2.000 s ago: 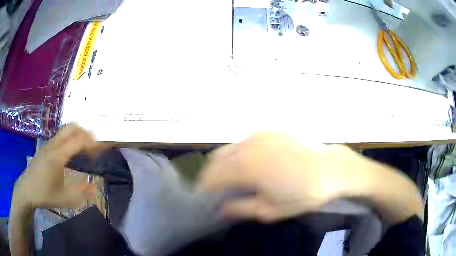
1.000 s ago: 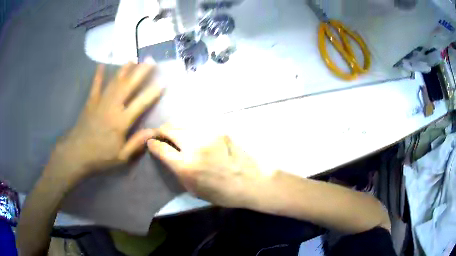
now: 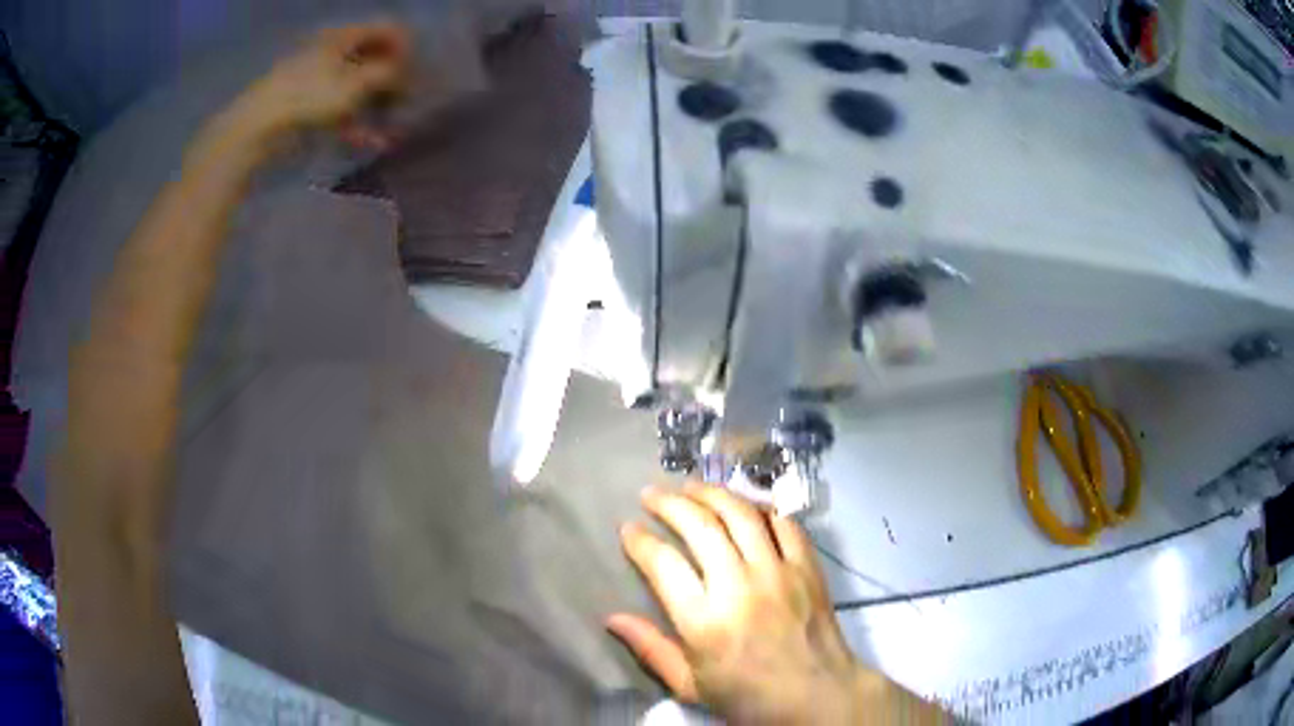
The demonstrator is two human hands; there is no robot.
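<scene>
A large grey-brown garment panel (image 3: 355,482) lies over the left of the white machine bed and reaches to the needle area. My right hand (image 3: 738,589) lies flat on the panel's right edge, fingers spread, just in front of the presser foot (image 3: 759,468). My left hand (image 3: 372,85) is raised at the upper left with fingers curled by grey cloth; it is blurred, and I cannot tell if it grips the cloth. The needle tip is too small to tell.
The white sewing machine head (image 3: 979,270) fills the upper right. Orange-handled scissors (image 3: 1079,461) lie right of the needle. A stack of dark brown cloth pieces (image 3: 483,185) lies behind the panel, left of the machine head. A printed ruler scale (image 3: 1079,667) runs along the front edge.
My left hand has moved from beside the needle area to the far upper left. My right hand has moved up to the presser foot, its fingers now spread flat. The view has shifted to show the machine head.
</scene>
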